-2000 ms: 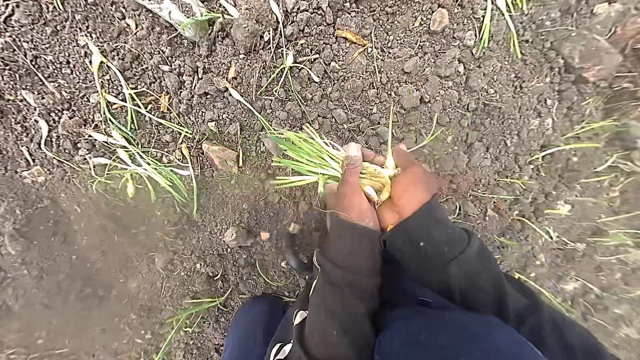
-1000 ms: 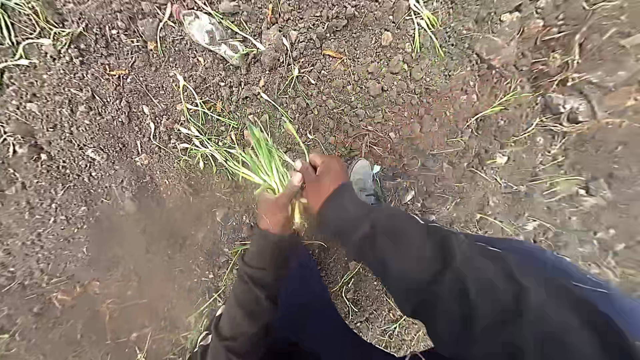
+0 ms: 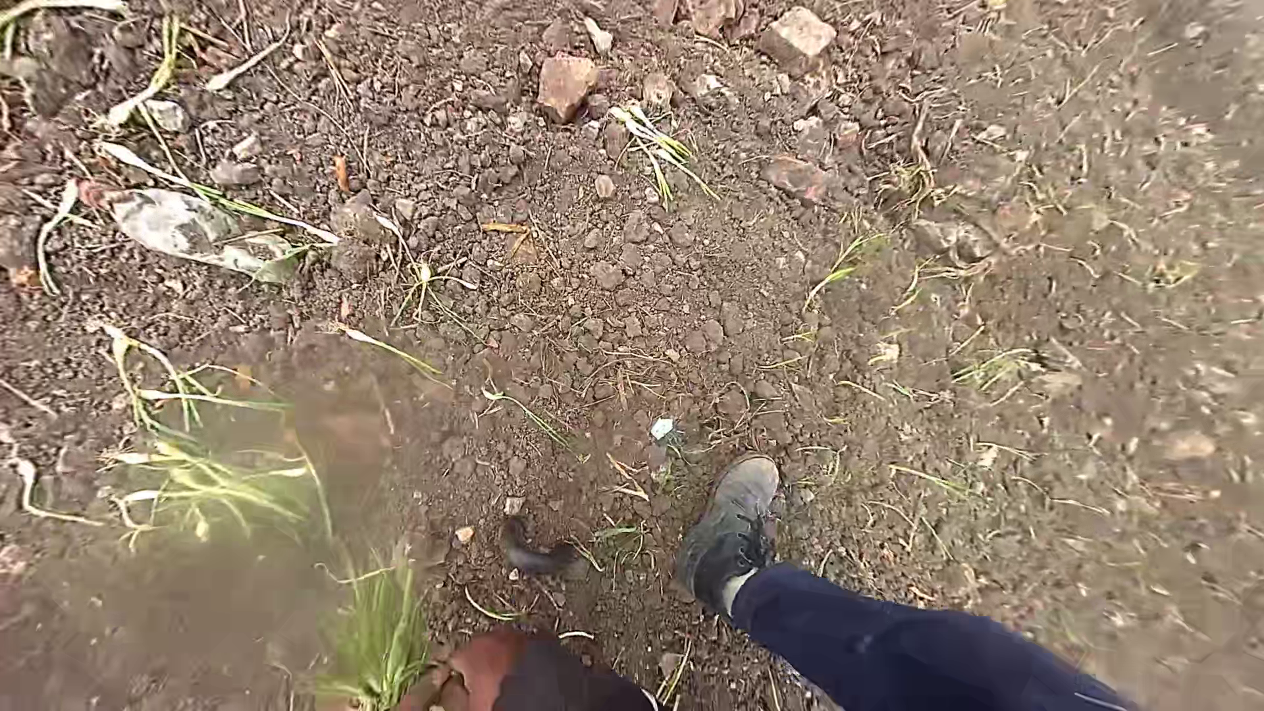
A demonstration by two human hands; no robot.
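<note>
At the bottom edge, partly cut off and blurred, is my right hand [image 3: 474, 667], its dark sleeve [image 3: 568, 681] to the right. Its fingers are at the base of a bunch of thin green bulb plants [image 3: 380, 632], which looks held, leaves pointing up in the view. My left hand cannot be made out. More pulled plants with pale bulbs [image 3: 212, 484] lie loose on the soil at the left. Single plants [image 3: 390, 351] and a small group [image 3: 662, 148] are scattered farther up.
A dark shoe [image 3: 731, 533] and a navy trouser leg [image 3: 889, 632] are at the lower right. A dark curved object [image 3: 536, 555] lies on the soil. Stones [image 3: 568, 87] and a dirty, pale plastic-like piece [image 3: 183, 222] lie farther up. Sparse grass [image 3: 992, 367] spreads over the right side.
The view has shifted. Both hands were together at the bunch near the middle; now one hand and the bunch show low at the bottom edge. The shoe is now in fuller view.
</note>
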